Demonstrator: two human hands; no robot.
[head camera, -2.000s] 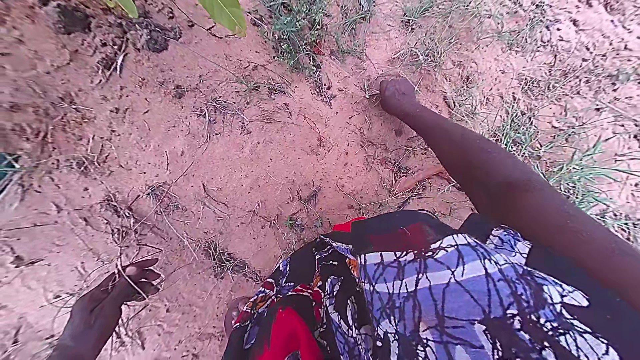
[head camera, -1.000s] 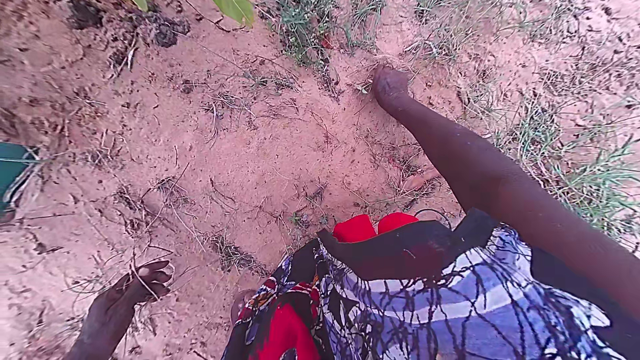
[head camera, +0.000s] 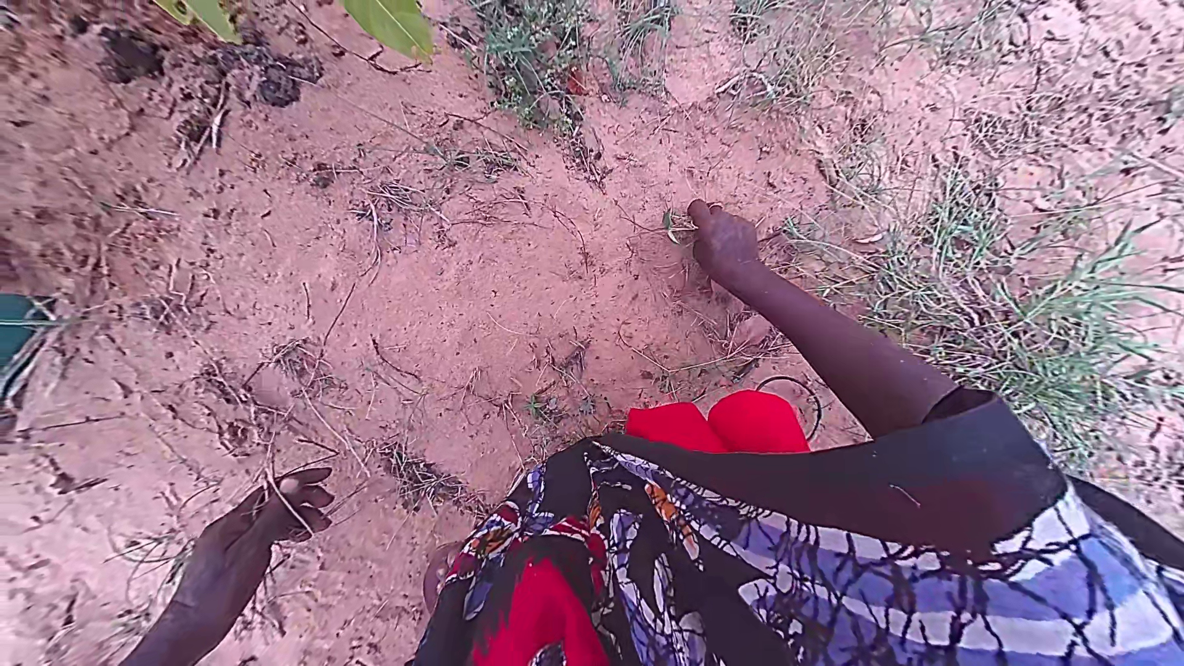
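My left hand (head camera: 277, 509), low at the left, has its fingers curled around thin dry stems (head camera: 305, 518) just above the sandy soil. To the right of centre, my right hand (head camera: 724, 240) is closed on a small green plant (head camera: 678, 228) whose leaves stick out past the fingertips; its roots cannot be made out. Reddish sandy soil (head camera: 518, 305) with scattered dry twigs lies between the two hands. My patterned clothing (head camera: 832, 555) and some red cloth (head camera: 717, 424) fill the lower right.
Green grass tufts (head camera: 1027, 324) grow at the right, and a leafy weed clump (head camera: 536, 55) stands at the top. Broad green leaves (head camera: 393, 23) hang in at the top left. A green object (head camera: 14, 328) shows at the left edge, and dark clods (head camera: 273, 79) lie at upper left.
My right hand has come back from farther out toward my body, and a small green plant now shows at its fingertips. The left hand stays low at the left with its stems.
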